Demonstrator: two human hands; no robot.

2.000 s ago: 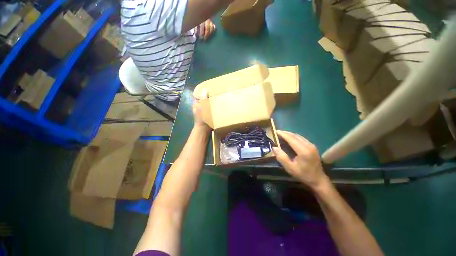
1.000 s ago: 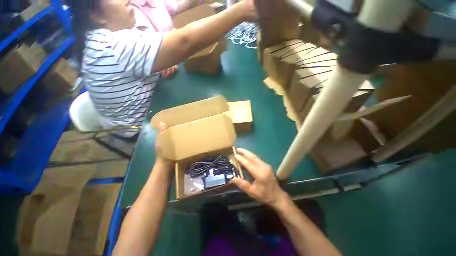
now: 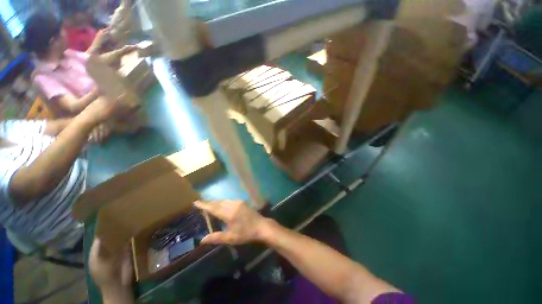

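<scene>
An open brown mailer box sits at the bench's front edge at lower left, its tall lid raised. Inside are a dark coiled cable, a dark block with a pale bluish top and a clear bag. My left hand, blurred, holds the box's left side. My right hand grips the right wall between thumb and fingers. A second closed mailer box lies behind the lid.
A cream post with black joints rises just beyond my right hand. Rows of brown cartons stand right of it, beside a large brown carton. Co-workers sit at left, one in a striped shirt. Green floor lies at right.
The view has swung to the right, so the box and hands appear further left and lower. Both hands still hold the open box. More of the rack and floor shows.
</scene>
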